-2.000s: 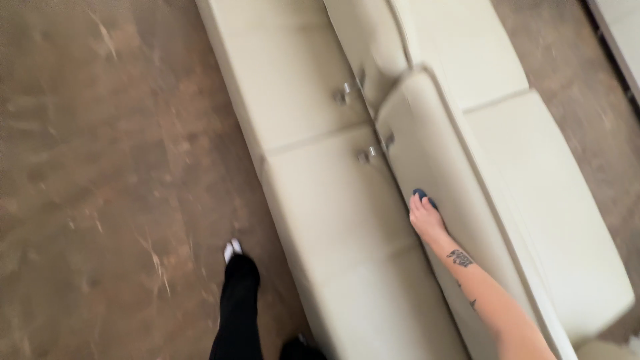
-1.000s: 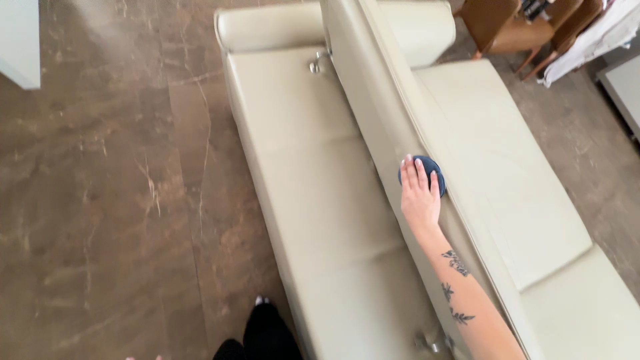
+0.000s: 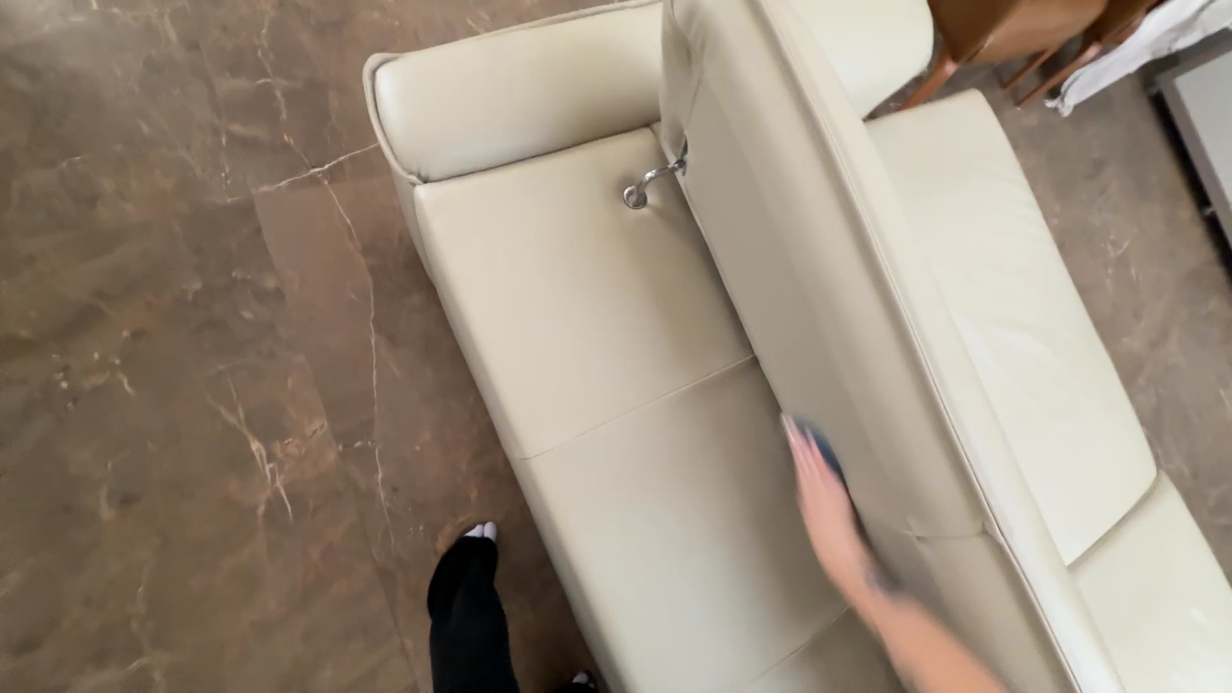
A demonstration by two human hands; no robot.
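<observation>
My right hand, blurred, holds a dark blue pad flat against the rear face of a cream leather sofa's backrest. Its fingertips are low on that face, close to the seam where the backrest meets the flat rear ledge. The palm hides most of the pad. Farther up, a curved metal bracket joins the ledge to the backrest. My left hand is out of the frame.
Beyond the backrest lie the seat cushions. A padded armrest closes the far end. Brown chairs, white cloth and a grey-topped piece of furniture stand at upper right. My black-clad leg is on the marbled brown floor.
A second ago my right hand lay with the blue pad near the backrest's top edge; now both are lower on its rear face, near the ledge.
</observation>
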